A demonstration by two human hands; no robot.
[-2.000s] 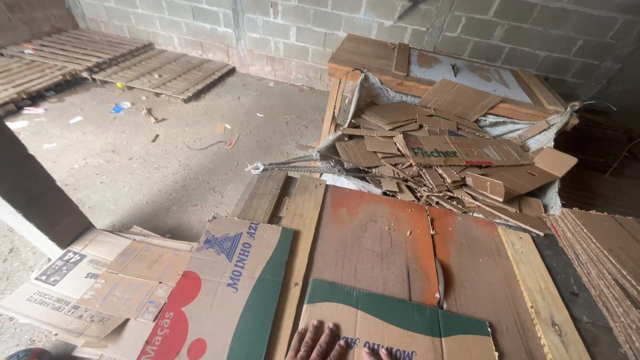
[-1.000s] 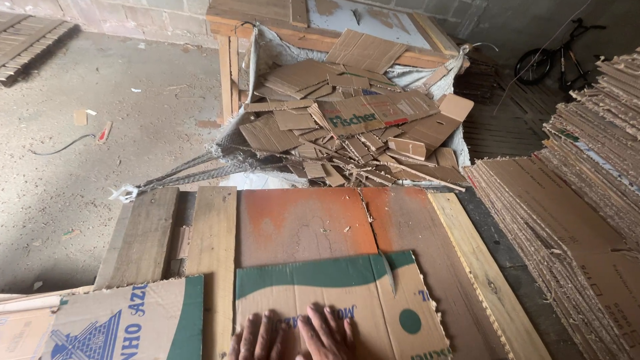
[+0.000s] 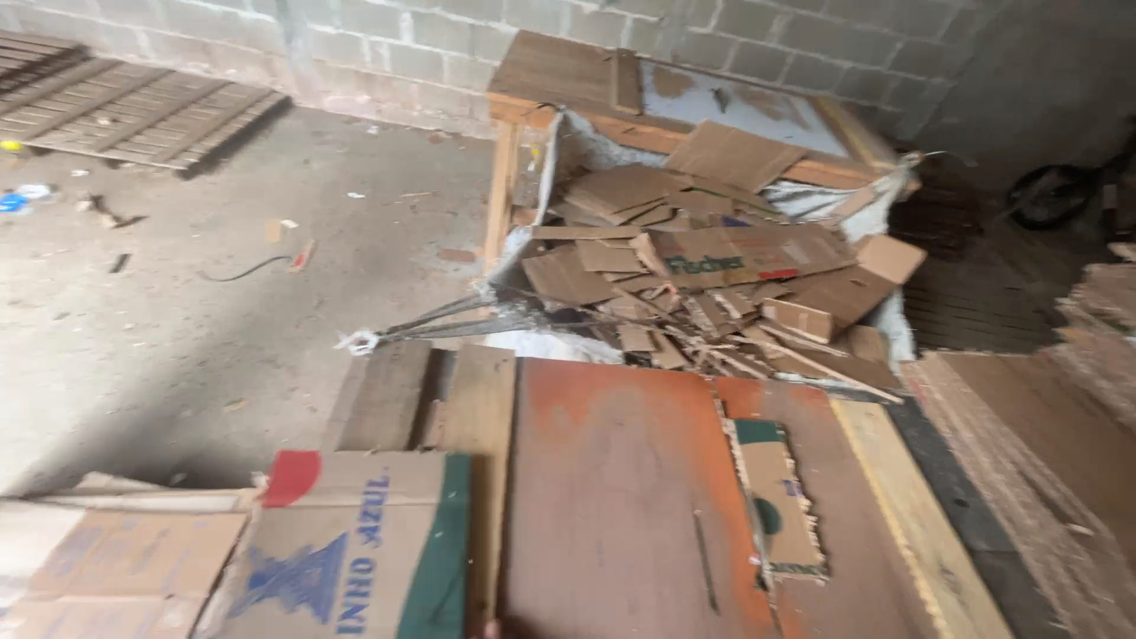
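Observation:
A single fingertip (image 3: 491, 630) shows at the bottom edge, beside a light wooden plank; it looks like part of my left hand, and what it touches is hidden. My right hand is out of view. Near the fingertip lies a printed cardboard sheet (image 3: 355, 541) with a green edge and a red patch. A brown, orange-stained board (image 3: 612, 479) forms the work surface. A narrow upright edge (image 3: 741, 479) runs along a split in it. Against that edge rests a small torn cardboard strip (image 3: 781, 506) with green print. The picture is blurred.
Behind the board, a white woven sack (image 3: 874, 200) holds cardboard scraps (image 3: 737, 257), its straps (image 3: 426, 319) stretched leftward. Flattened cardboard (image 3: 133, 559) lies at lower left; a cardboard stack (image 3: 1029, 435) stands right. Beyond are a wooden table (image 3: 559, 71) and pallets (image 3: 151, 111).
Both hands have left the middle of the board, and the larger green-edged cardboard under them is gone from there. A narrow torn strip now lies by the split. The view has swung left.

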